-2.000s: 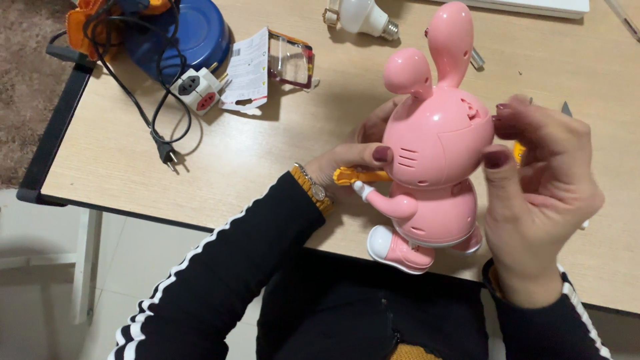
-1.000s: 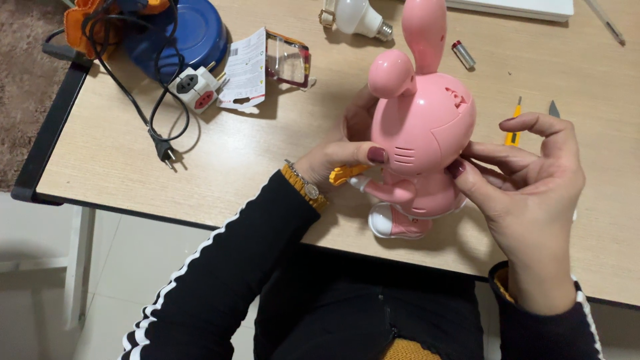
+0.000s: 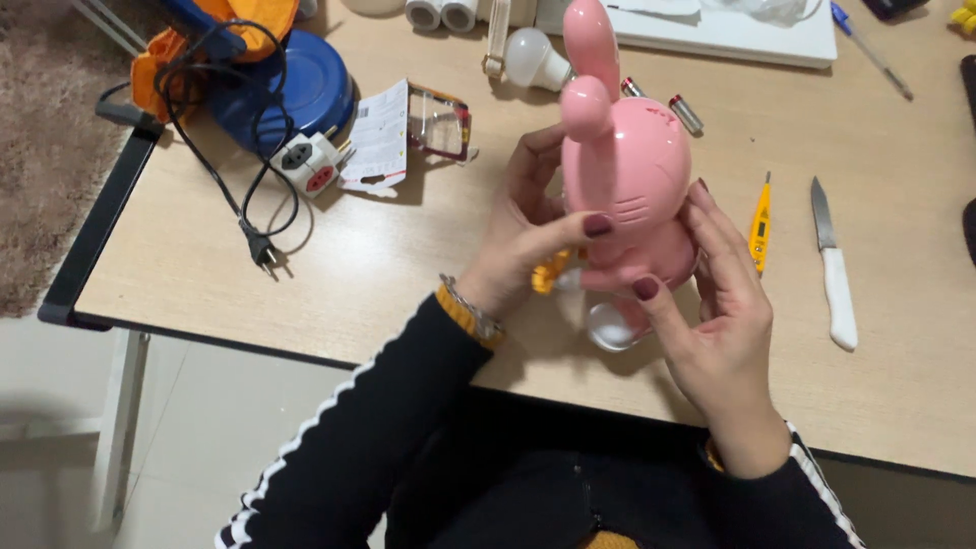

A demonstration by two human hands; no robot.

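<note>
A glossy pink plastic rabbit toy point(image 3: 648, 168) with long ears, slots in its head and a white-tipped shoe is upright between my hands near the table's front edge. My left hand point(image 3: 526, 229) grips the head's left side, thumb over the front of the slots and fingers behind. Around the lower right of the body rests my right hand point(image 3: 720, 297), its thumb low on the toy and its fingers along the side. An orange piece point(image 3: 550, 271) shows at the toy's left arm, beside my left wrist. The toy's far side is hidden.
Right of the toy lie a yellow digital voltage tester point(image 3: 761, 225) and a white-handled knife point(image 3: 837, 290). Batteries point(image 3: 686, 114) and a light bulb point(image 3: 534, 61) lie behind. At left are a white plug adapter point(image 3: 309, 164), a black power cord point(image 3: 259, 244), opened packaging point(image 3: 381, 137) and a blue round base point(image 3: 313, 84).
My right hand was raised beside the toy's head two seconds ago; it has come down onto the lower body. The toy has turned and tilted a little between my hands.
</note>
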